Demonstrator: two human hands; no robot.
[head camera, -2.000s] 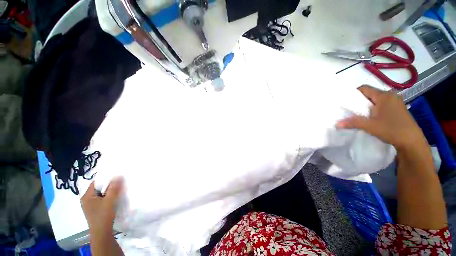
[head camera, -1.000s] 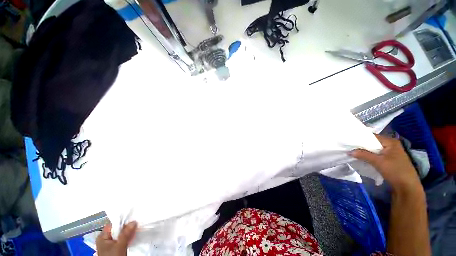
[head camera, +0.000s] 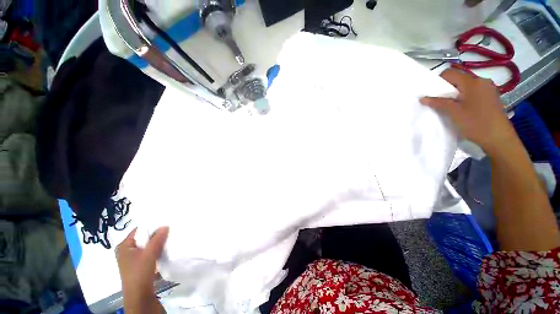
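A large white cloth (head camera: 276, 159) lies over the machine table and hangs down toward my lap, with a thin seam line near its right front edge. My left hand (head camera: 142, 260) grips its lower left edge. My right hand (head camera: 470, 107) grips its right edge, beside the scissors. The sewing machine's needle and presser area (head camera: 248, 92) sits at the cloth's back edge, with a small blue piece (head camera: 272, 75) beside it. The cloth is too bright to show its folds clearly.
Black fabric (head camera: 92, 122) with curly threads lies left. Red-handled scissors (head camera: 485, 49) lie right, partly behind my right hand. A black strip (head camera: 316, 9) with threads lies behind the needle. Blue crates (head camera: 457, 245) stand below the table at right. The machine arm (head camera: 166, 55) rises at upper left.
Both hands have moved up and away from my lap with the cloth, the right hand most. The cloth's right part now reaches farther back, near the scissors. Both hands still hold it.
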